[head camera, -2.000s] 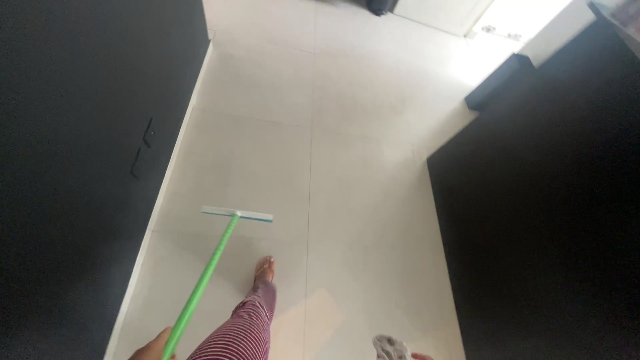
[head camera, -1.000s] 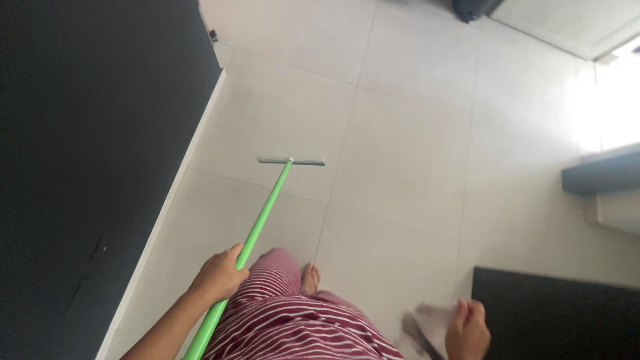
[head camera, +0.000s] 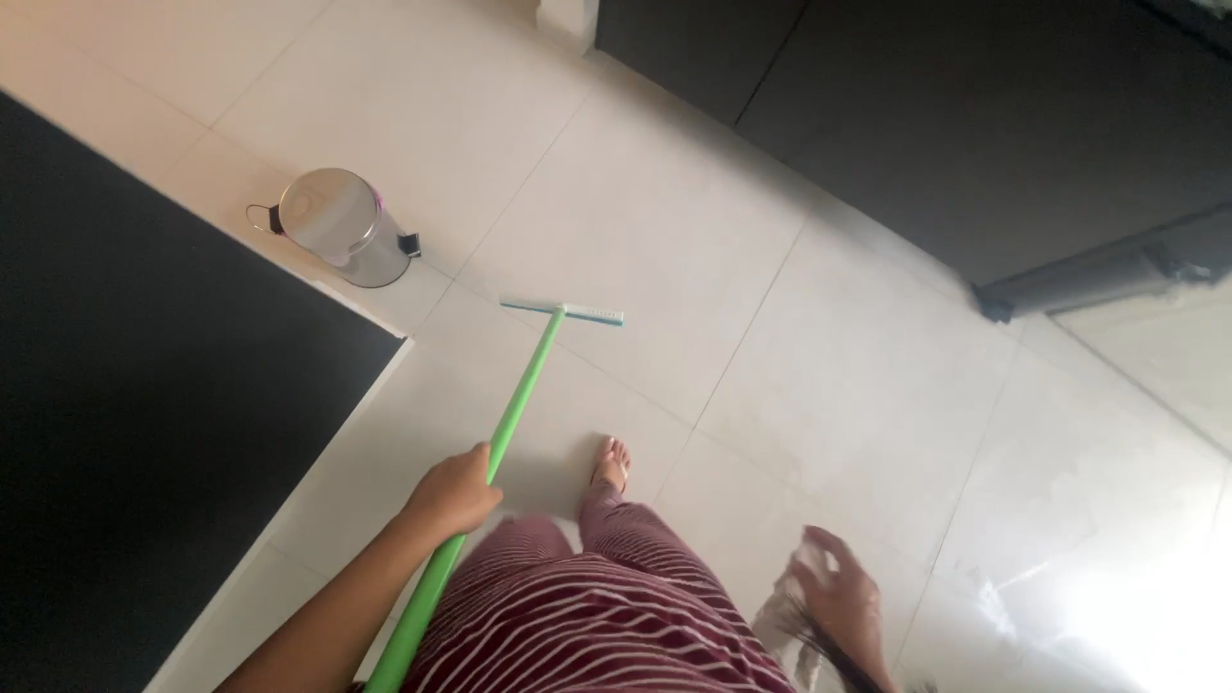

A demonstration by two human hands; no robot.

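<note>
My left hand (head camera: 454, 489) is closed around the green pole (head camera: 525, 390) of a floor squeegee. The squeegee's white and teal head (head camera: 561, 311) is at the far end of the pole, over the pale tiled floor beyond my bare foot (head camera: 610, 462). My right hand (head camera: 839, 587) is at the lower right with its fingers curled; a crumpled, whitish, see-through thing (head camera: 784, 611), perhaps a plastic bag or cloth, hangs at it. Blur hides exactly how the fingers hold it. Dark strands cross in front, near the wrist.
A steel pedal bin (head camera: 346, 229) stands beside the black cabinet or wall (head camera: 164, 414) on the left. Dark cabinet fronts (head camera: 866, 125) run along the upper right, with a grey tubular thing (head camera: 1088, 279) near the floor. Bright glare lies on the tiles at lower right.
The view has swung a lot, and the pedal bin now shows. My left hand keeps hold of the green pole throughout. My right hand, only partly seen at the bottom edge two seconds ago, is now plainly in view.
</note>
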